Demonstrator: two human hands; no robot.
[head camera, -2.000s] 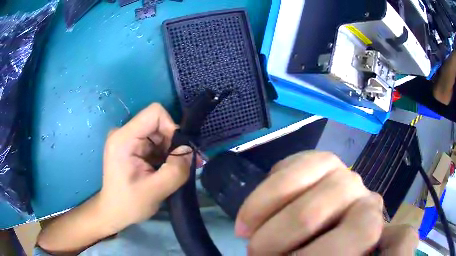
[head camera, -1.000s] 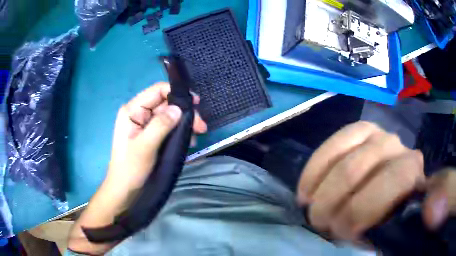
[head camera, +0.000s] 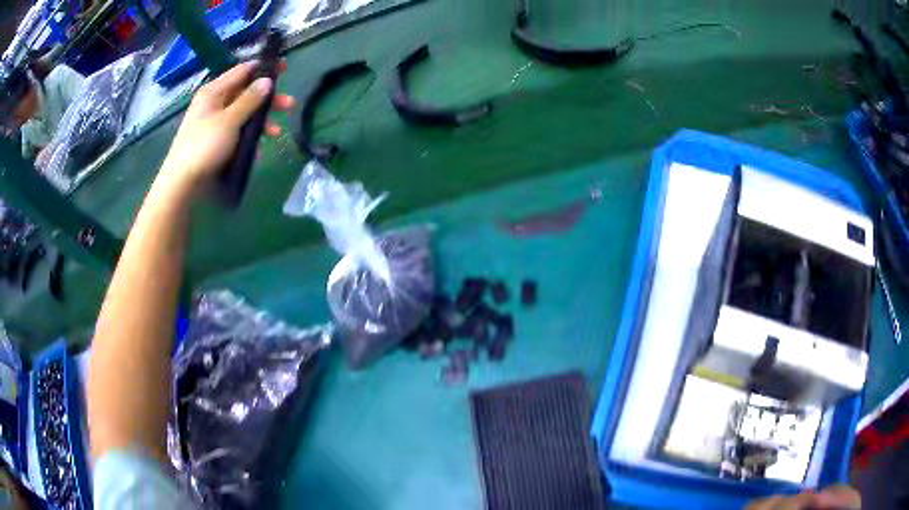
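Observation:
My left hand (head camera: 224, 115) is stretched out to the far upper left and holds a black headband (head camera: 249, 134) upright, seen nearly edge-on. Three other headbands lie as arcs on the far bench: one near my hand (head camera: 317, 100), one beside it (head camera: 407, 98) and one farther right with a thin wire (head camera: 568, 50). Only a sliver of my right hand (head camera: 812, 500) shows at the bottom right edge, below the blue feeder tray; its fingers and anything in them are cut off. The electric screwdriver is not visible.
A knotted clear bag (head camera: 384, 289) stands beside loose small black pieces (head camera: 478, 319). A large shiny bag (head camera: 244, 398) lies left. A black grid tray (head camera: 536, 438) is at the bottom. The screw feeder (head camera: 792, 289) sits in a blue tray (head camera: 623, 349). A person (head camera: 50, 100) is at far left.
My left hand has carried the headband from above my lap to the far upper left. My right hand has dropped almost out of view. The view has shifted toward the far bench.

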